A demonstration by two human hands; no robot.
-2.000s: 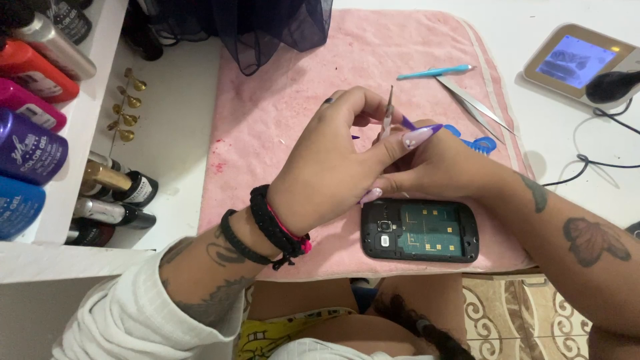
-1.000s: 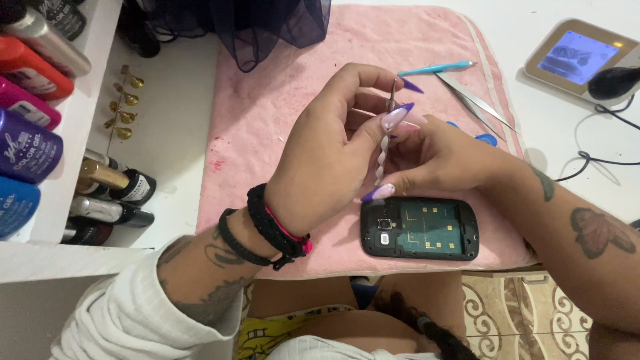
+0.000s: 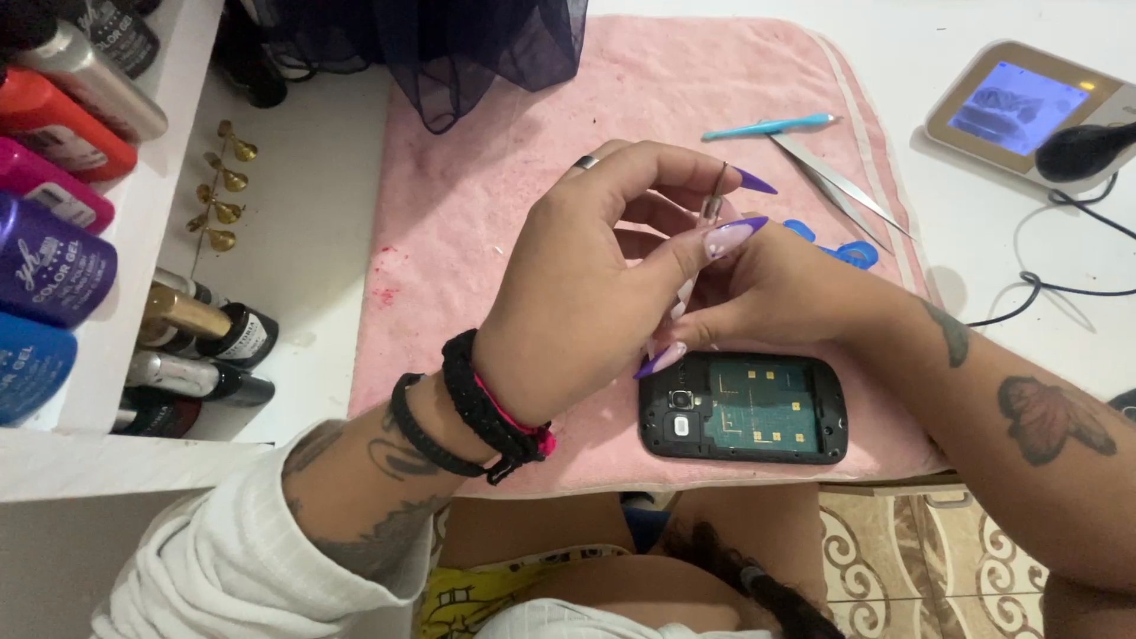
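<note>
My left hand [image 3: 612,257] holds the metal end of a slim screwdriver [image 3: 710,209] with a clear twisted handle between thumb and index finger. My right hand [image 3: 763,284] closes around its lower handle, partly hidden behind the left fingers. Long purple-tipped nails show on both hands. Just below them a black smartphone [image 3: 676,435] lies back up on a pink towel [image 3: 461,355], its back cover off and a green circuit board exposed. Above and right of the hands lie a light-blue pen-like tool [image 3: 772,126], metal tweezers [image 3: 834,186] and a blue plastic object [image 3: 856,255].
At the left a white shelf [image 3: 169,160] holds nail polish bottles [image 3: 53,266]. Dark sheer fabric [image 3: 497,44] hangs over the towel's far edge. At the right stands a device with a lit screen [image 3: 998,106], a black bulb-shaped item [image 3: 1078,151] and a black cable [image 3: 1029,280].
Both hands have shifted slightly around the screwdriver; the right hand now sits higher and closer behind the left. More of the blue plastic object shows than one second ago. The phone has stayed put.
</note>
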